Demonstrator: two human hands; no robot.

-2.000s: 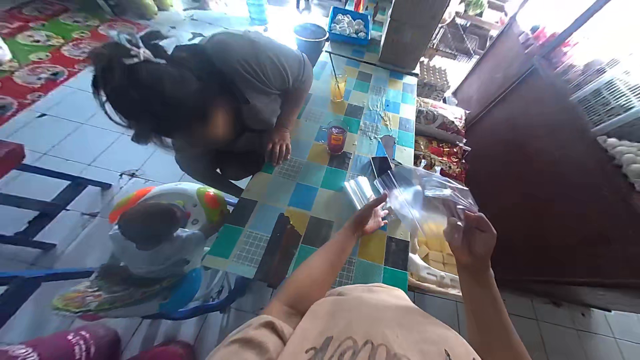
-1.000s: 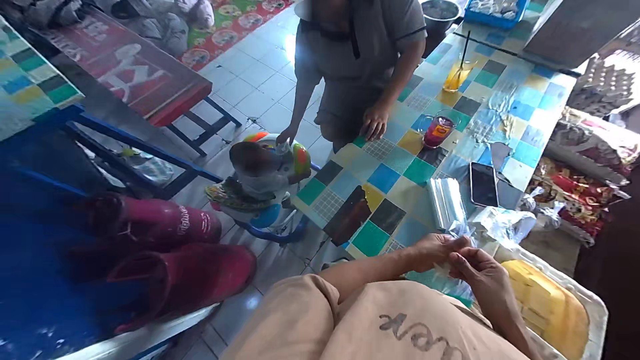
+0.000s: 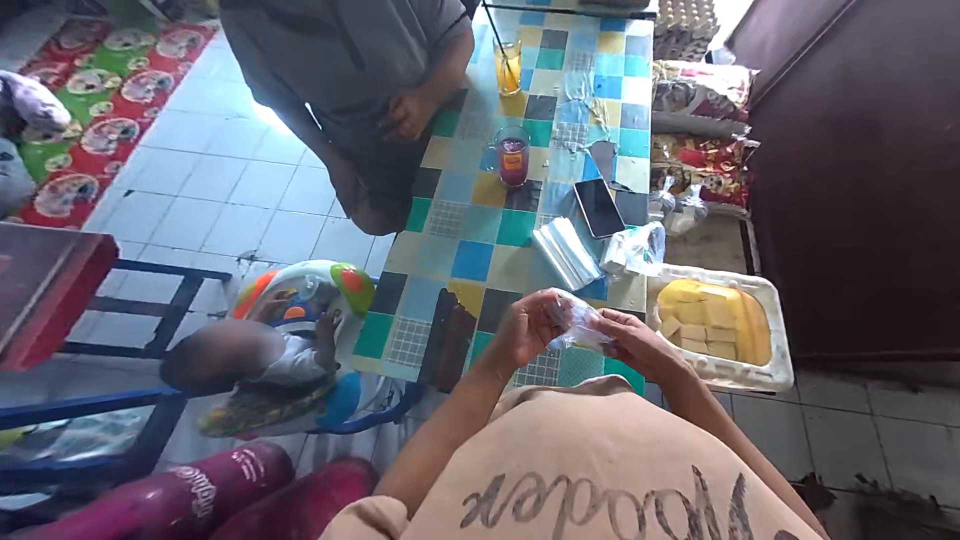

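Over the near edge of the checkered table (image 3: 472, 217), my left hand (image 3: 531, 326) and my right hand (image 3: 634, 341) pinch a crumpled clear plastic bag (image 3: 577, 322) between them. A stack of flat clear plastic bags (image 3: 566, 253) lies on the table just beyond my hands. To its right is a small bundle in clear plastic (image 3: 634, 250), with a dark-screened phone (image 3: 598, 208) behind it. A white tub (image 3: 780, 330) on the right holds pale tofu-like blocks (image 3: 705, 330) in yellow liquid.
A glass mug of red drink (image 3: 513, 157) and a glass of orange drink (image 3: 508, 69) stand farther up the table. Another person (image 3: 360, 82) is at its left side. A small child sits in a baby walker (image 3: 351, 289). Pink gas cylinders (image 3: 187, 491) lie lower left.
Two seconds ago my hands held a large clear plastic sheet or bag spread out; now a crumpled bag is between them. The other person, leaning over then, is more upright. The view has shifted.
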